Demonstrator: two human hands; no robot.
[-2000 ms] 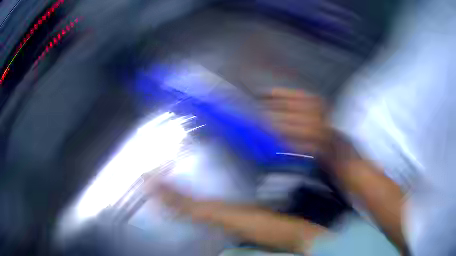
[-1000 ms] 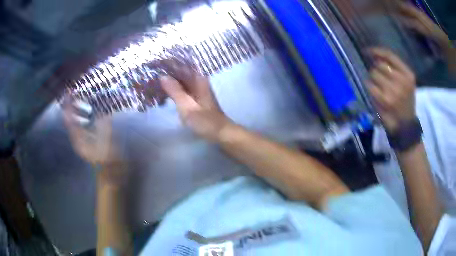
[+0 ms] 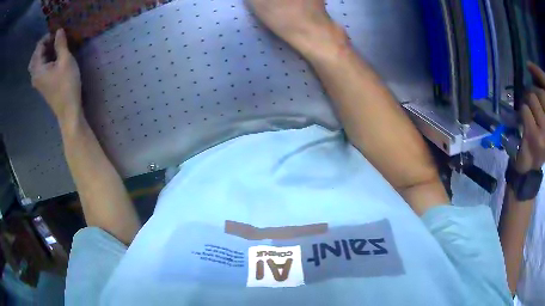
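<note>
A reddish-brown patterned circuit strip (image 3: 95, 18) lies along the top left edge of the view and is cut off by it. The silver perforated bed (image 3: 197, 66) spreads below it. My left hand (image 3: 58, 75) is at the strip's lower left corner, with thumb and fingertips pinching its edge. My right hand (image 3: 290, 18) reaches over the bed at the top centre. Its fingers are cut off by the top edge, so what they touch is hidden.
A blue roller (image 3: 475, 51) and dark guide bars (image 3: 457, 60) stand at the right, with a silver end bracket (image 3: 442, 128) and black knob (image 3: 478, 176). Another person's hand (image 3: 532, 125), with a dark wristwatch (image 3: 524, 182), is at the right edge. The bed's front edge is close to my body.
The view has tilted down and sharpened. The strip now shows higher up, without the bright glare. My right hand, over the strip before, now runs out at the top. My left hand stays at the strip's left end.
</note>
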